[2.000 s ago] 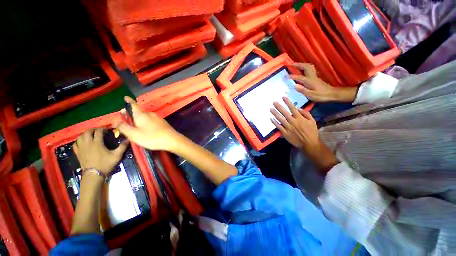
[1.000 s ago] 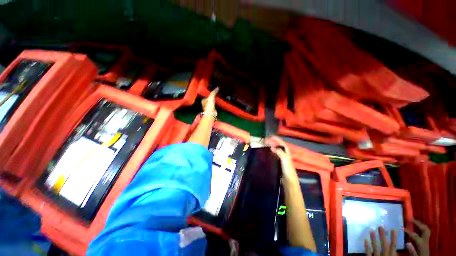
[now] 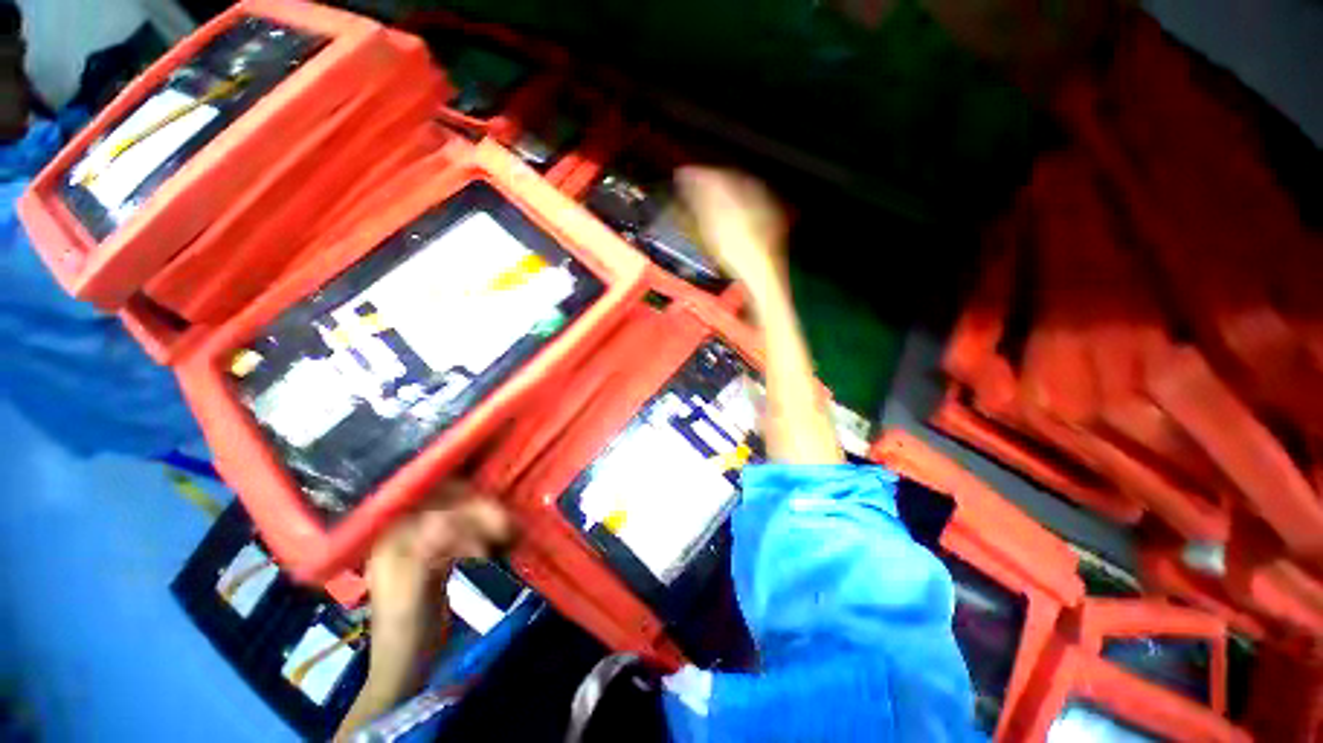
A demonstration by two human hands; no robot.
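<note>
My left hand (image 3: 435, 540) is blurred, with curled fingers at the lower edge of a red-orange foam tray (image 3: 592, 334); whether it grips the tray cannot be told. That tray holds an open-back tablet (image 3: 421, 341) with a large white battery and yellow-orange flex cable. My right hand (image 3: 733, 225) is stretched away, blurred, over the far trays; its fingers are unclear. A second open-back tablet (image 3: 660, 494) lies in a tray between my arms. A dark open tablet (image 3: 276, 639), without a visible red frame, is at the lower left.
Foam trays are stacked at the upper left, the top one holding an open-back tablet (image 3: 160, 131). More red-orange trays (image 3: 1146, 392) are piled at the right. A lit screen (image 3: 1110, 726) shows at the bottom right edge. Blue clothing (image 3: 87, 508) of another person is at the left.
The view has swung left. My right hand has moved from the dark tablet to the far trays. My left hand has come back from the far side to the near tray's edge.
</note>
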